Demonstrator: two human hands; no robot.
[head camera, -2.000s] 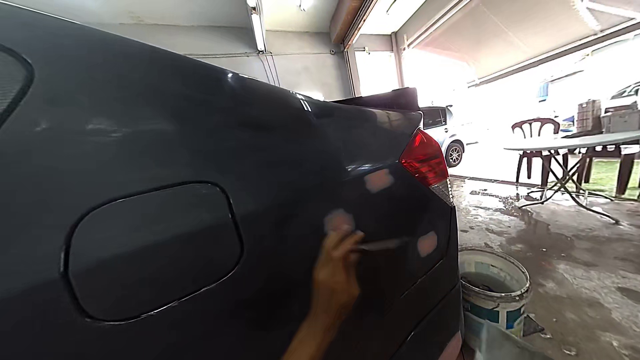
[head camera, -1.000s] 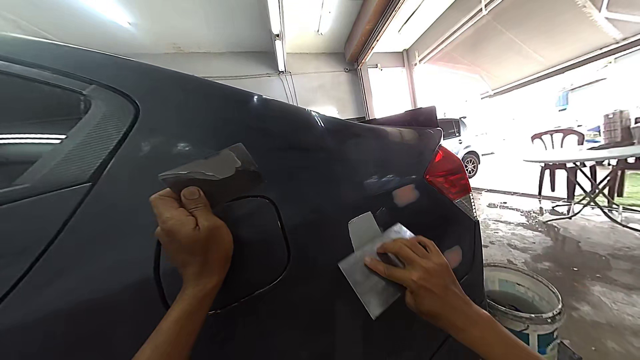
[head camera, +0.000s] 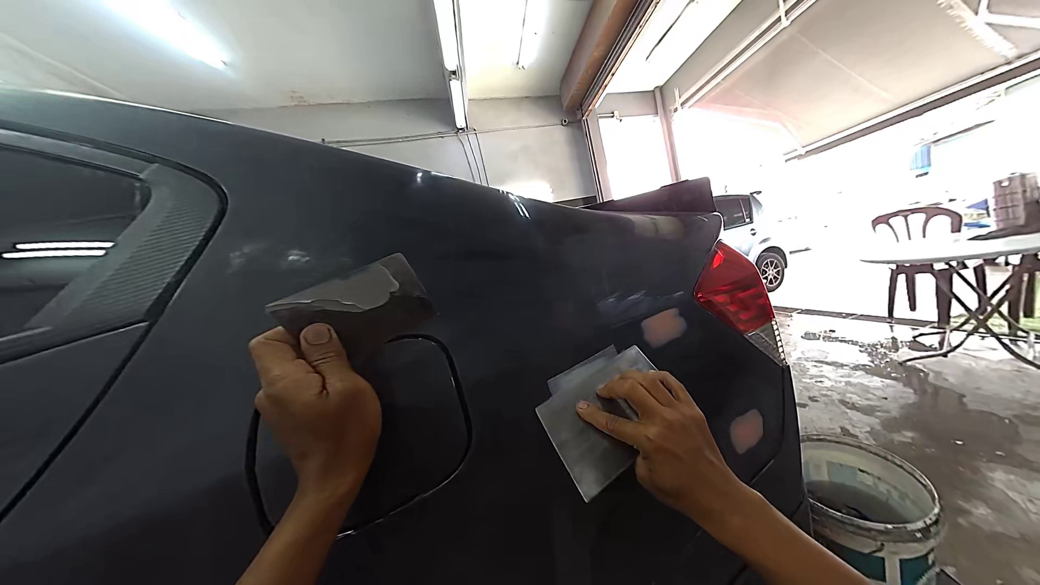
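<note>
My left hand (head camera: 318, 398) grips a dark flat spreader plate (head camera: 357, 305) that carries a smear of grey body filler (head camera: 345, 291) along its upper edge. This plate is in front of the rear quarter panel of a dark grey car (head camera: 504, 268), above the fuel door (head camera: 414, 422). My right hand (head camera: 650, 426) presses a thin grey metal spreader (head camera: 593, 435) near the panel, over a patch of grey filler (head camera: 581, 370). Two pinkish sanded spots (head camera: 664, 327) lie near the red tail light (head camera: 735, 288).
A bucket of greyish liquid (head camera: 865, 504) stands on the wet floor (head camera: 959, 422) at lower right. Behind it are a round folding table (head camera: 959, 248) and a maroon plastic chair (head camera: 918, 219). Another car (head camera: 751, 236) is parked beyond the opening.
Two seconds ago one hand was in view at a spot on the panel; now both hands show. Since one second ago, the right spreader has covered more of the grey filler patch.
</note>
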